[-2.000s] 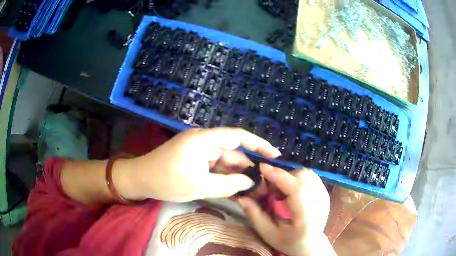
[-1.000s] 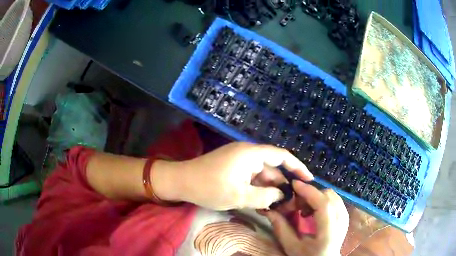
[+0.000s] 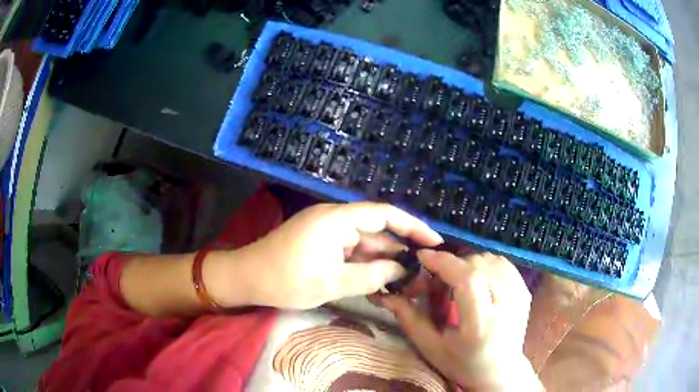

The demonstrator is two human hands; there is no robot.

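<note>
My left hand [image 3: 314,256] comes in from the left and my right hand [image 3: 479,306] from the lower right. They meet just in front of the blue sheet's near edge. Both hands hold a small black plastic part [image 3: 404,269] between the fingertips; fingers hide much of it. Any tiny metal piece on it is too small to tell. Beyond the hands, the blue sheet [image 3: 234,126] carries black assembled units [image 3: 406,138] standing in three long rows.
The shallow parts box [image 3: 579,69] with silvery-green pieces stands behind the sheet at the right. Loose black parts lie at the back of the dark green table [image 3: 153,92]. A stack of loaded blue sheets [image 3: 88,31] is at the upper left. A greenish bag [image 3: 119,210] hangs below the table.
The camera view has shifted, so the sheet and box sit higher and further left in the picture than a second ago. Both hands stay together around the black part.
</note>
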